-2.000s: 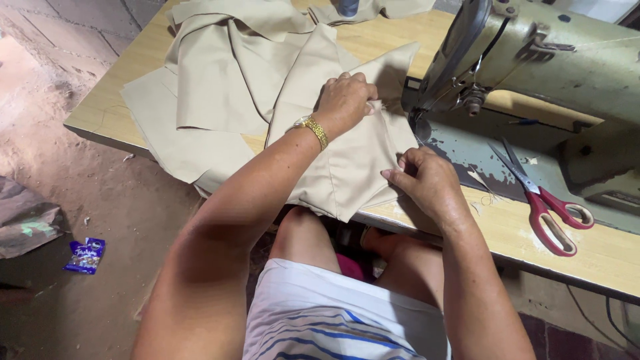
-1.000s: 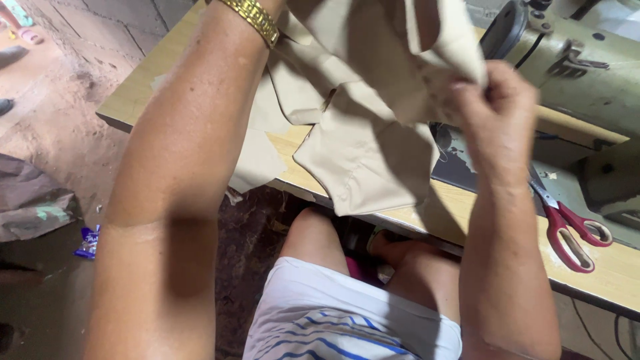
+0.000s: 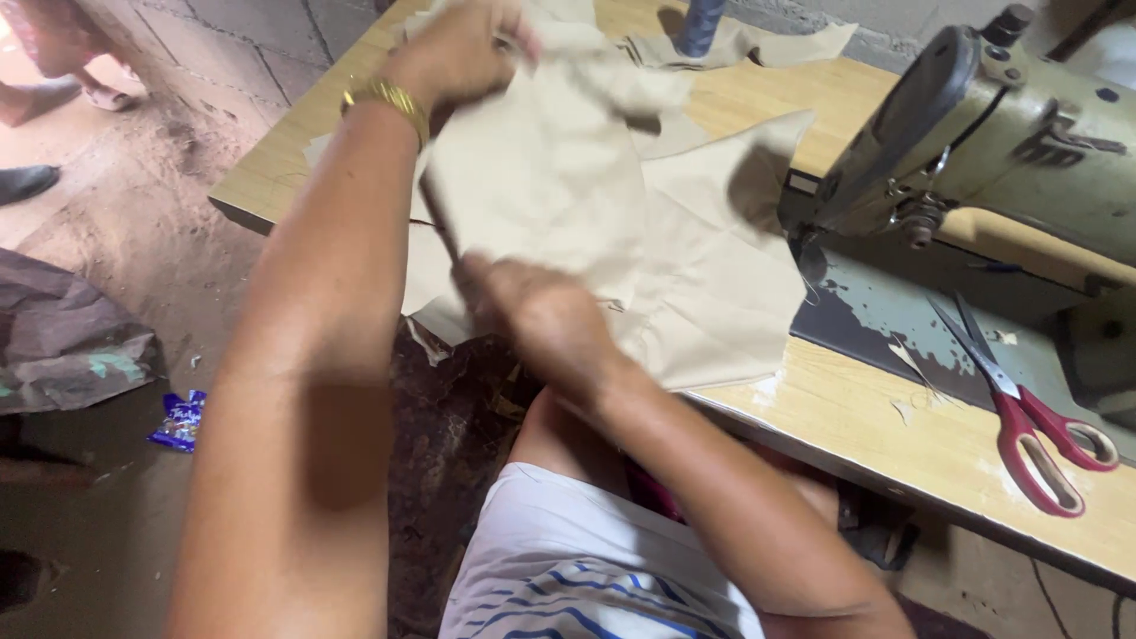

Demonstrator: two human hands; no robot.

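Observation:
A beige cloth piece [image 3: 550, 169] lies over other beige cloth on the wooden table, left of the sewing machine. At its upper left edge is my left hand [image 3: 466, 58], wearing a gold bracelet; its fingertips are partly hidden. My right hand [image 3: 541, 311], blurred, grips the lower left edge of the same piece. Beneath and to the right spreads another beige cloth piece [image 3: 719, 293], which reaches the table's front edge and the machine bed. Red-handled scissors [image 3: 1012, 399] rest with parted blades across the machine bed and table, away from both hands.
The sewing machine [image 3: 1021, 142] stands at the right, with cloth scraps [image 3: 905, 355] on and beside its bed. A blue thread cone [image 3: 701, 27] is at the back beside a beige strip [image 3: 799, 44]. A block wall [image 3: 311, 44] runs behind. A person's foot [image 3: 106, 93] shows upper left.
The cloth that was lifted between my hands one second ago now lies over the other pieces. My right hand has moved left, away from the machine, to the cloth's lower left edge.

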